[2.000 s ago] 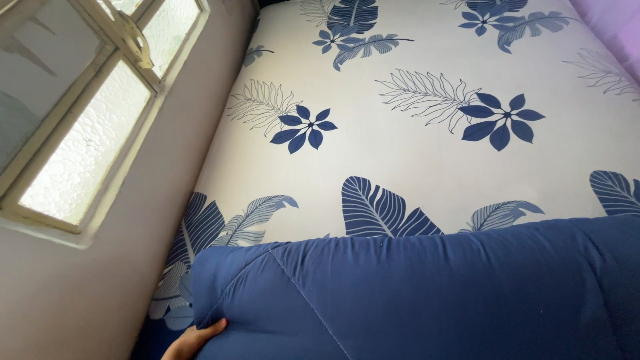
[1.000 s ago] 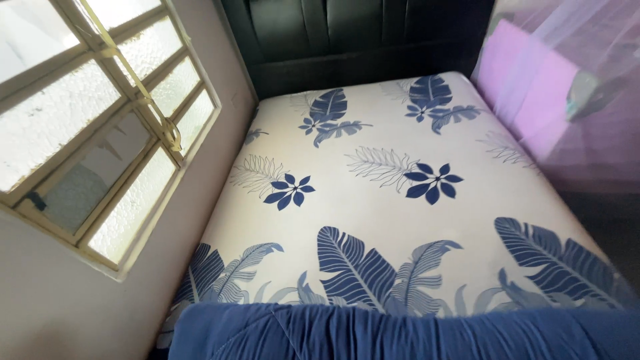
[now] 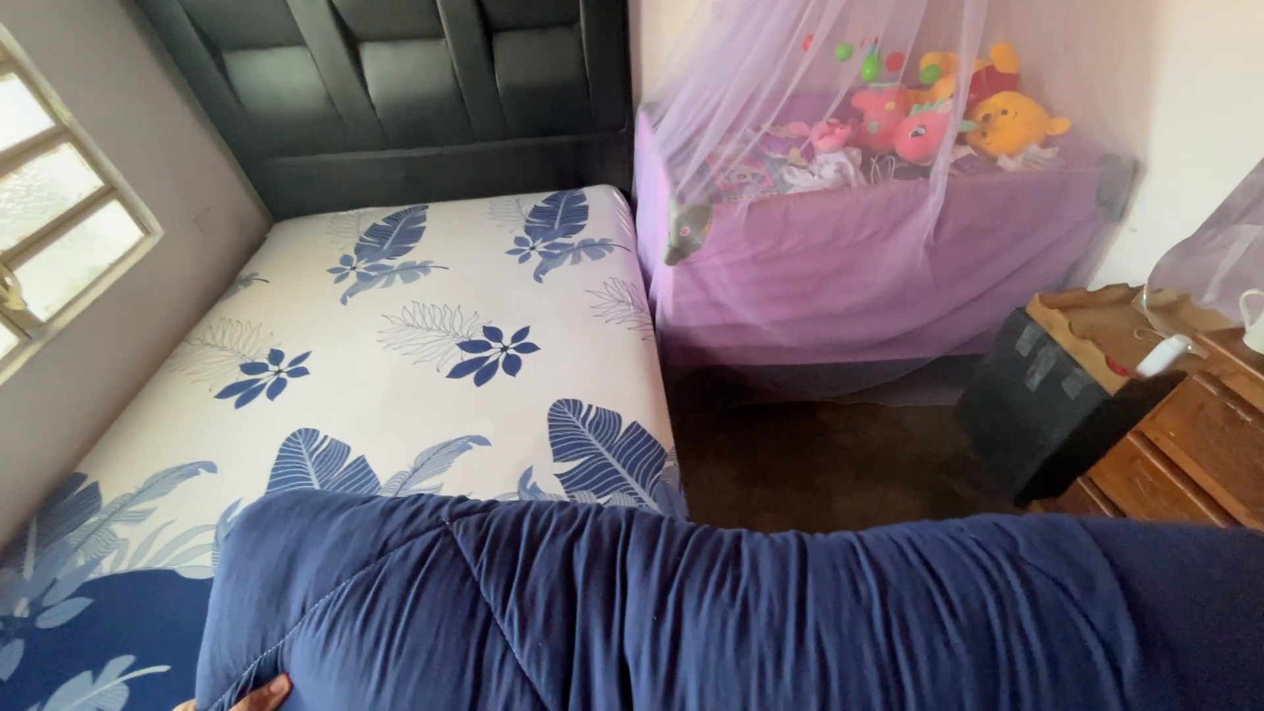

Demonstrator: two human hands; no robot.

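A thick navy blue quilted comforter (image 3: 671, 602) spans the bottom of the view, bunched in folds. At its lower left corner, my left hand (image 3: 259, 693) grips the cloth; only some fingers show. My right hand is out of sight. Beyond the comforter lies a mattress in a white fitted sheet (image 3: 415, 395) printed with blue leaves and flowers. The comforter's right part reaches past the mattress's right side, over the floor.
A black padded headboard (image 3: 415, 89) closes the far end. To the right are a purple crib (image 3: 839, 267) under netting with plush toys (image 3: 1017, 123), a black box (image 3: 1027, 405) and a wooden drawer unit (image 3: 1205, 444). A window (image 3: 69, 207) is in the left wall.
The view has swung right, bringing in the crib and drawers. The comforter now extends past the mattress's right edge. My left hand, unseen one second ago, shows again at its corner.
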